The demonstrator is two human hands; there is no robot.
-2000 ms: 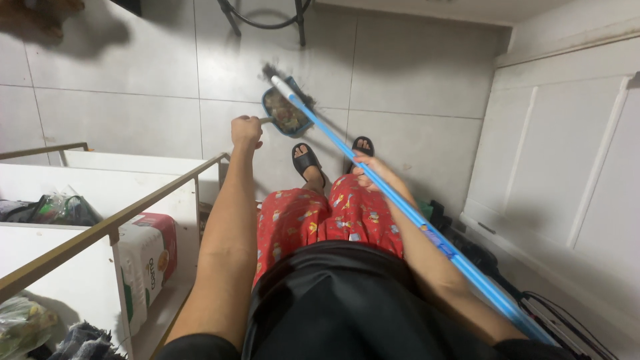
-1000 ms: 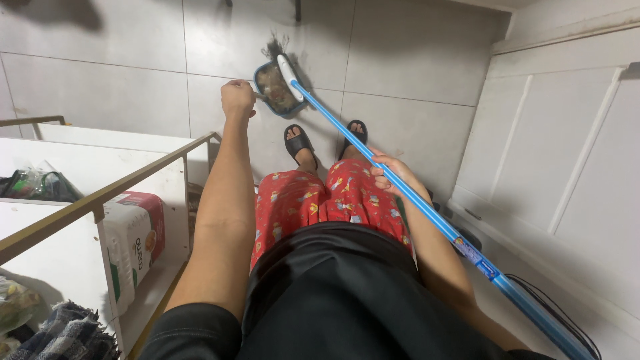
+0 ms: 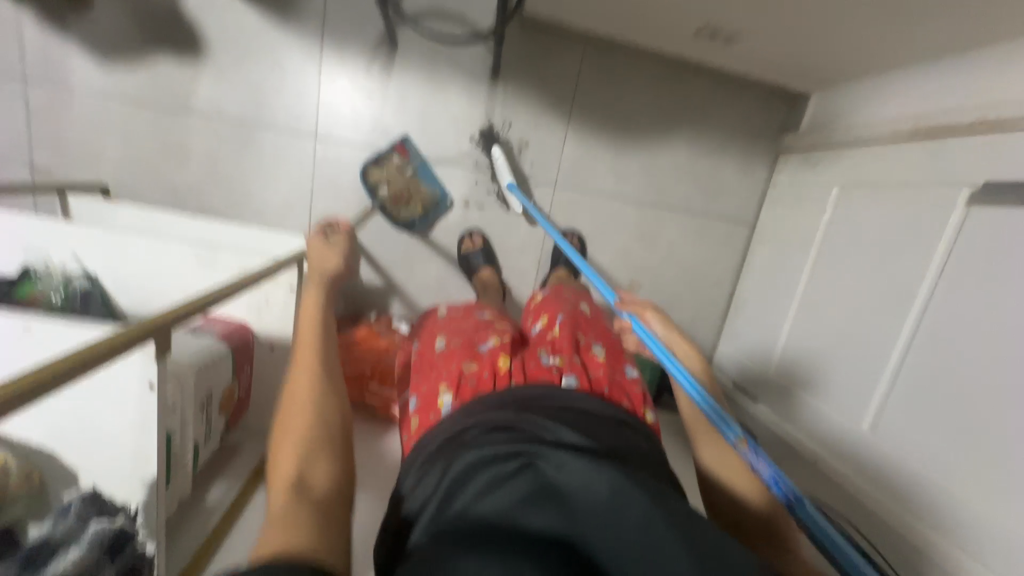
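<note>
My left hand [image 3: 332, 250] is closed around the handle of a blue dustpan [image 3: 406, 188], which holds a heap of pale and brown debris. My right hand [image 3: 646, 322] grips the blue pole of a broom [image 3: 680, 370]. The broom's white head [image 3: 506, 178] rests on the tiled floor to the right of the dustpan, apart from it. Dark dust or hair [image 3: 489, 138] lies by the bristles, with small crumbs scattered around. The image is somewhat blurred.
White shelving [image 3: 72, 352] with a brass-coloured rail [image 3: 228, 290] stands at the left, holding packages and bags. An orange bag [image 3: 372, 364] lies beside my left leg. Black metal stool legs [image 3: 498, 40] stand ahead. A white panelled door [image 3: 872, 296] is at the right.
The dustpan has moved left, away from the broom head, which was against it a second ago. The orange bag has come into sight. Both hands keep their holds.
</note>
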